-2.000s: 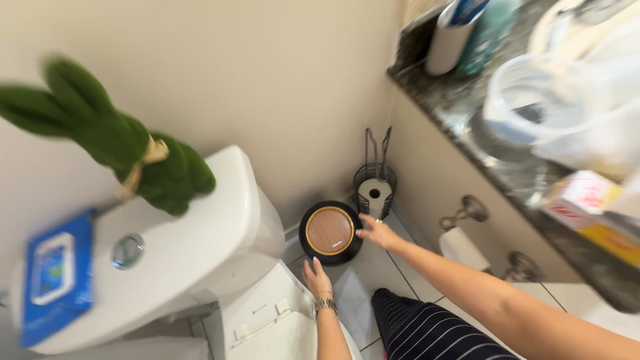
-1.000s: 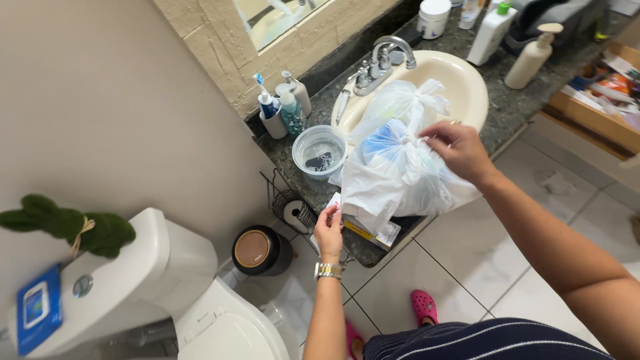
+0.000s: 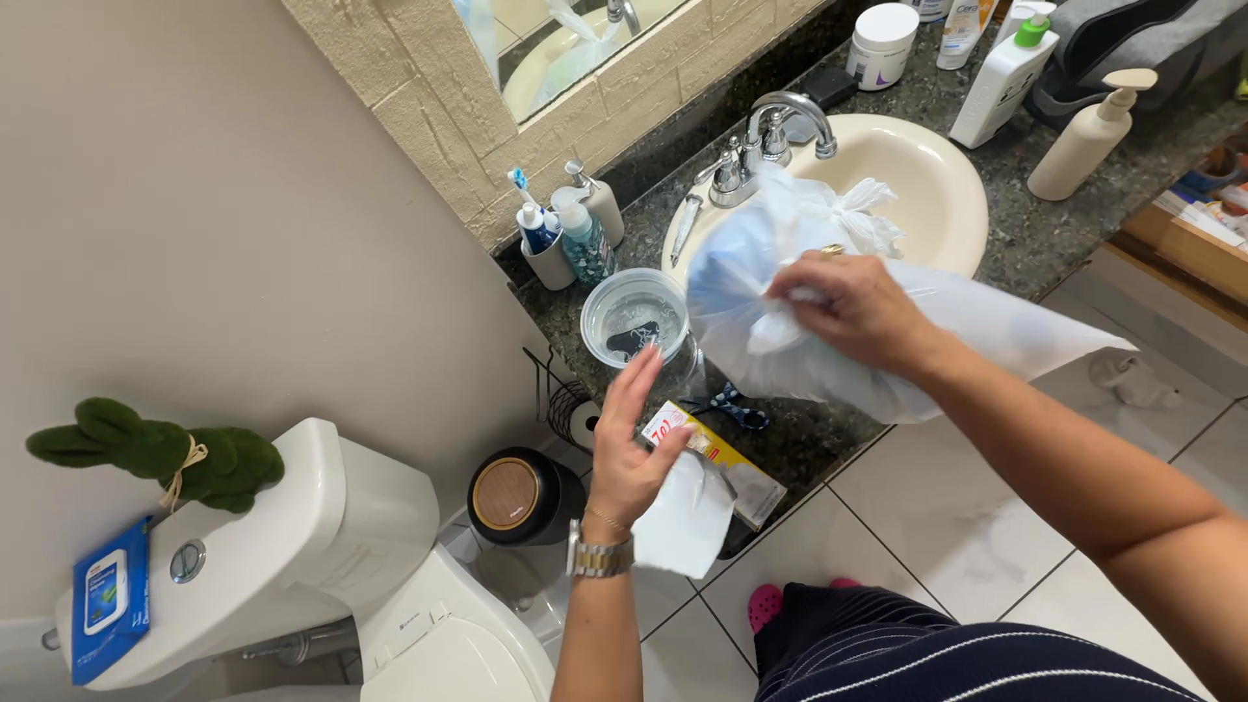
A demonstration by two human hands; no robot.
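My right hand (image 3: 848,302) grips the gathered neck of a translucent white plastic bag (image 3: 926,361), which hangs at the counter's front edge, partly over the sink. A second tied bag (image 3: 863,210) shows behind it in the basin. My left hand (image 3: 634,429), fingers apart and holding nothing, is beside a clear round plastic tub (image 3: 634,317) with a dark object inside. Just right of that hand a yellow and white cardboard box (image 3: 751,483) lies on the counter. Scissors with patterned handles (image 3: 738,407) lie between the box and the bag. A white sheet (image 3: 687,522) hangs below my left hand.
The cream sink (image 3: 921,166) has a chrome faucet (image 3: 795,107). Soap bottles and a toothbrush cup (image 3: 549,265) stand on the dark stone counter. Below left are a black bin with a wood-look lid (image 3: 505,494), a wire paper holder (image 3: 575,414) and the toilet (image 3: 458,634).
My hands were over the bin two seconds ago; one second ago both were at the bags on the counter. The held bag has since shifted, uncovering the box and scissors, and my left hand has opened.
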